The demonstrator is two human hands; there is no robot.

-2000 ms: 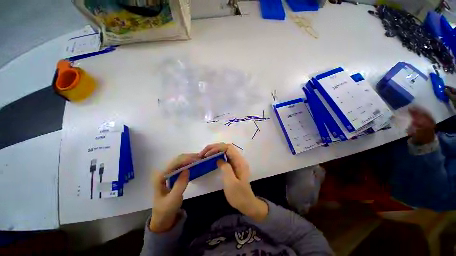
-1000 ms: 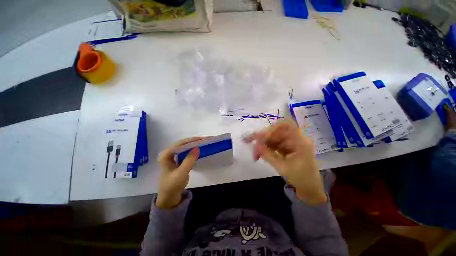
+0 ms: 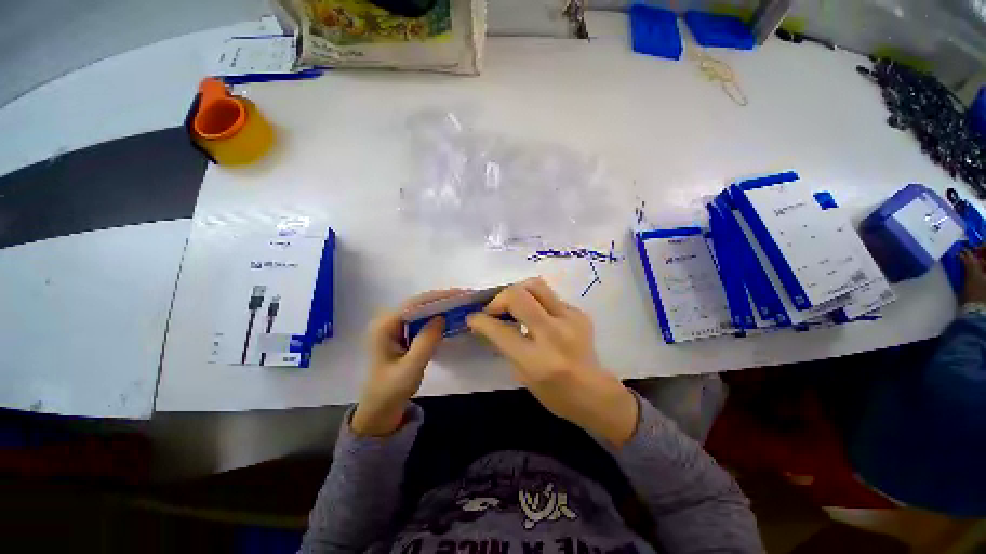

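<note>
My left hand (image 3: 402,352) grips the left end of a flat cable box (image 3: 454,316), its blue narrow side facing me, just above the table's front part. My right hand (image 3: 546,344) is at the box's right end, fingertips pressed on the blue edge. My fingers hide much of the box; whether a small piece is between the right fingertips I cannot tell. Thin dark strips (image 3: 568,255) lie behind the hands, in front of a heap of clear plastic pieces (image 3: 503,184).
Cable boxes (image 3: 270,298) are stacked at left. Printed boxes (image 3: 805,243) lie fanned at right. An orange-yellow round item (image 3: 238,128) and tote bag (image 3: 395,38) stand at left rear. Black cables (image 3: 930,119) lie far right, near a blue-and-white carton (image 3: 914,231) and another person's hand (image 3: 973,276).
My right hand, raised away from the box a second ago, is back against its blue side. My left hand still holds the box. The view has shifted slightly.
</note>
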